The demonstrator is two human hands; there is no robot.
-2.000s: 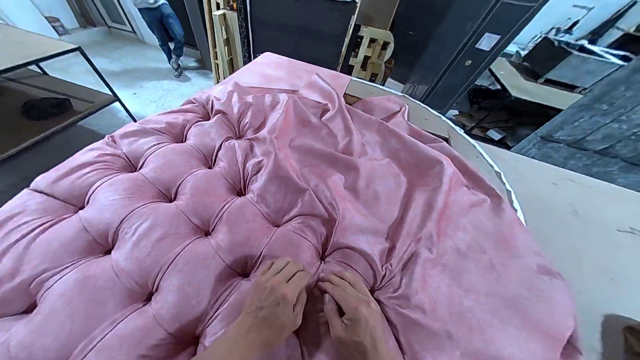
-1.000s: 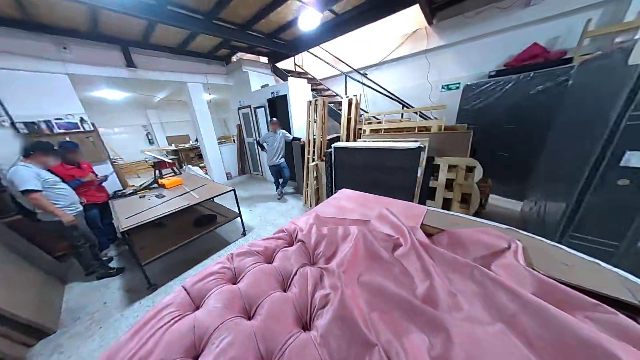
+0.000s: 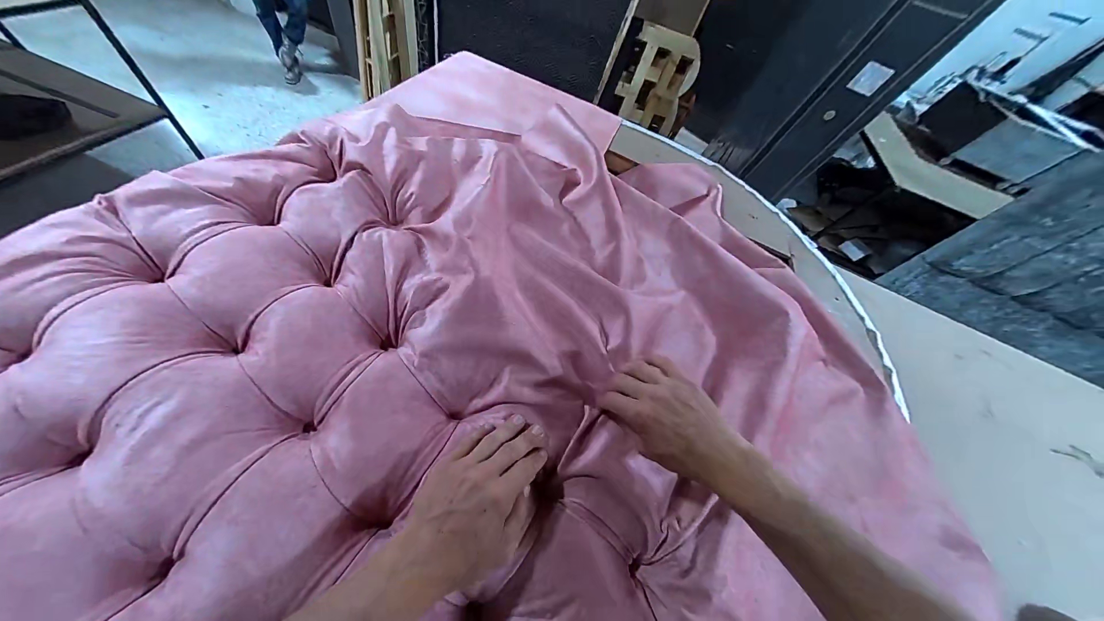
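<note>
Pink velvet-like upholstery fabric [image 3: 250, 267] lies before me, drawn into deep diamond tufts on the left and loose and wrinkled on the right. Where tufted and loose parts meet, my left hand [image 3: 483, 492] rests flat on the fabric beside a deep fold, its fingers close together. Just to the right and a little farther off, my right hand [image 3: 660, 414] pinches a raised pleat of the loose fabric between thumb and fingers. The fingertips of the right hand are partly hidden in the folds.
A pale board [image 3: 975, 431] with a white curved edging lies under the fabric at right. A metal-framed table [image 3: 129, 129] stands at upper left, and a person's legs [image 3: 285, 34] show beyond. Wooden frames [image 3: 660, 78] and a dark cabinet [image 3: 819, 95] stand behind.
The view tipped up to the room and came back down. Two seconds ago my hands were close together on the tufts; now my right hand is farther off, on the loose fabric.
</note>
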